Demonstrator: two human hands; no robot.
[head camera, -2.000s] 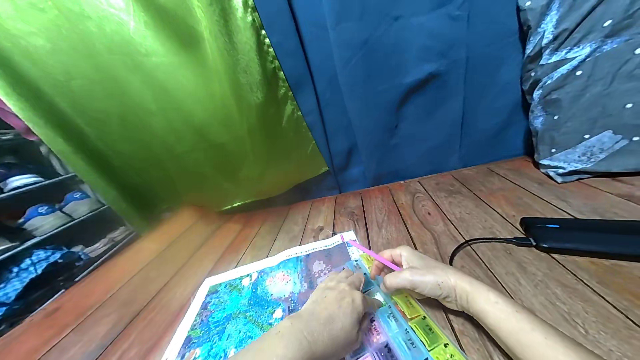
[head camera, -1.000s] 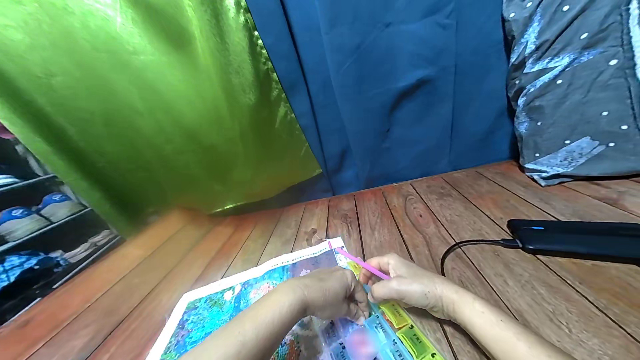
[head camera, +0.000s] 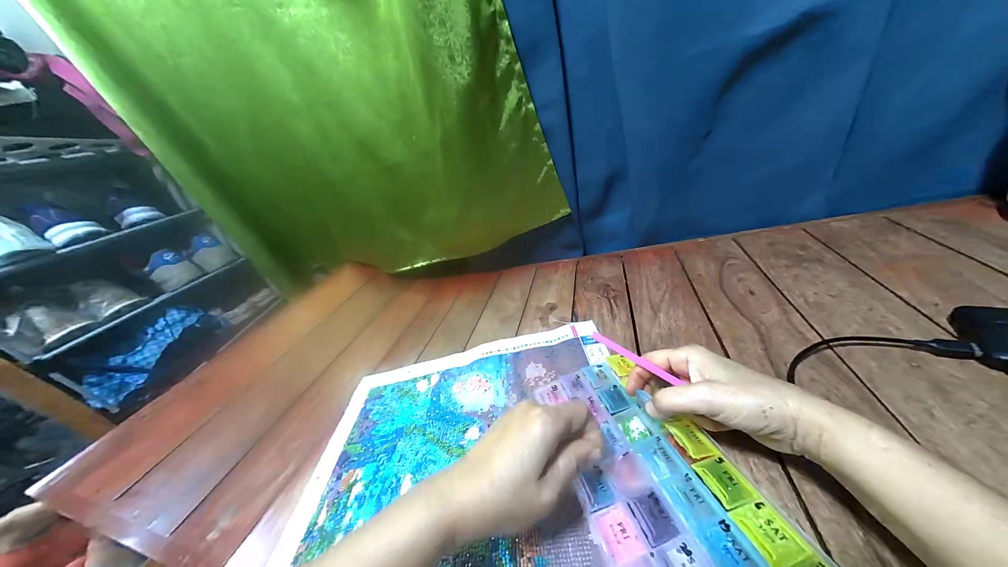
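Note:
A diamond painting canvas (head camera: 429, 425) with a white margin lies on the wooden planks, its picture mostly blue and green. Over its right part lie translucent lidded compartment boxes in purple, blue and yellow (head camera: 728, 480), marked with weekdays. My left hand (head camera: 543, 465) is above the purple compartments, fingers curled and blurred; whether it pinches something small cannot be seen. Between the thumb and fingers of my right hand (head camera: 701, 386) is a slim pink pen-like tool (head camera: 642, 360), pointing up and left to the canvas corner. That hand rests at the edge of the blue and yellow boxes.
A black device (head camera: 980, 335) with a black cable (head camera: 858, 341) lies on the planks at right. Green (head camera: 378, 118) and blue (head camera: 756, 118) curtains hang behind the wooden surface. A shelf rack (head camera: 150, 298) with shoes and caps stands at far left.
The view has turned left. My left hand has shifted over the compartments, while my right hand keeps the pink tool in its grip.

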